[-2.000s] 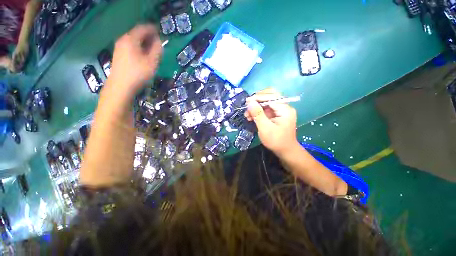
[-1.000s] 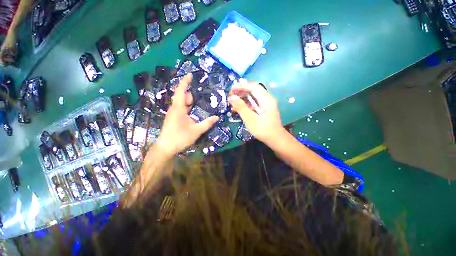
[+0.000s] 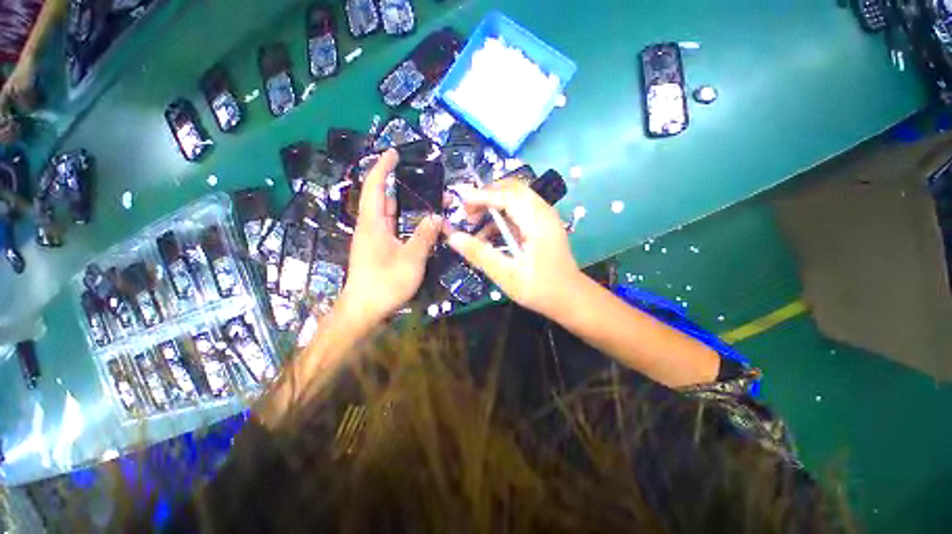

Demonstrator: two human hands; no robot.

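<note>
My left hand [image 3: 384, 245] holds a black phone body [image 3: 421, 188] between thumb and fingers, over the heap. My right hand [image 3: 522, 242] is at that phone's right side and grips a thin light stick, likely tweezers [image 3: 505, 229]; its tip is hidden by the fingers. Loose phone bodies [image 3: 295, 263] with silvery inner faces lie heaped under and around my hands. A blue tray [image 3: 456, 80] of small white parts stands just beyond the heap.
A clear blister tray [image 3: 165, 325] with two rows of phones lies at the left. Spaced phones [image 3: 278, 81] lie beyond the heap. A single phone [image 3: 664, 92] and a small round part [image 3: 705, 94] lie at the right. A brown carton [image 3: 866, 261] stands beside the bench.
My left hand has come back from the far left to the heap and now holds a black phone body. My right hand has moved left to meet it, still with the stick.
</note>
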